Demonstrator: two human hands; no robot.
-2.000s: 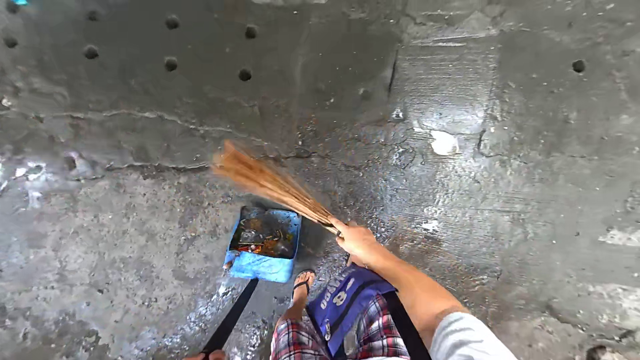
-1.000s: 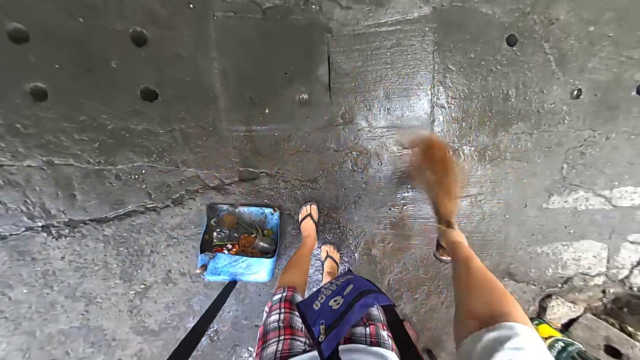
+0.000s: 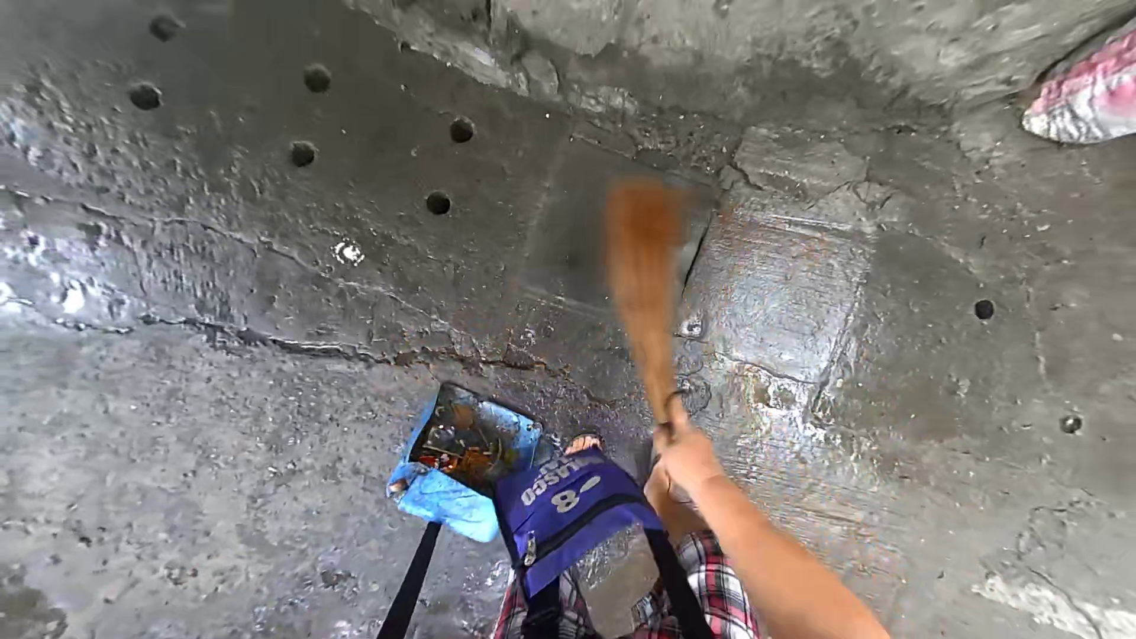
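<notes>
My right hand [image 3: 688, 457] grips the bound handle end of a bristle broom [image 3: 646, 275], whose fanned tip points away from me over the wet concrete and is motion-blurred. Left of my feet rests a blue dustpan [image 3: 448, 506] cut from a container, holding brown wet debris and bits of litter. A black handle [image 3: 413, 581] runs from the dustpan down to the bottom edge of the view. My left hand is out of the frame. A purple bag [image 3: 577, 515] with printed writing hangs in front of me, partly over the dustpan's right side.
Wet, cracked concrete [image 3: 222, 426] spreads around me, with several round drain holes at the upper left and a hole [image 3: 983, 309] at the right. A raised concrete edge [image 3: 621, 53] crosses the top. A pink and white thing [image 3: 1087, 93] lies at the upper right corner.
The broom has swung from my right side to in front of me, still in my right hand. The view has shifted, and the raised edge and the pink and white thing have come into it.
</notes>
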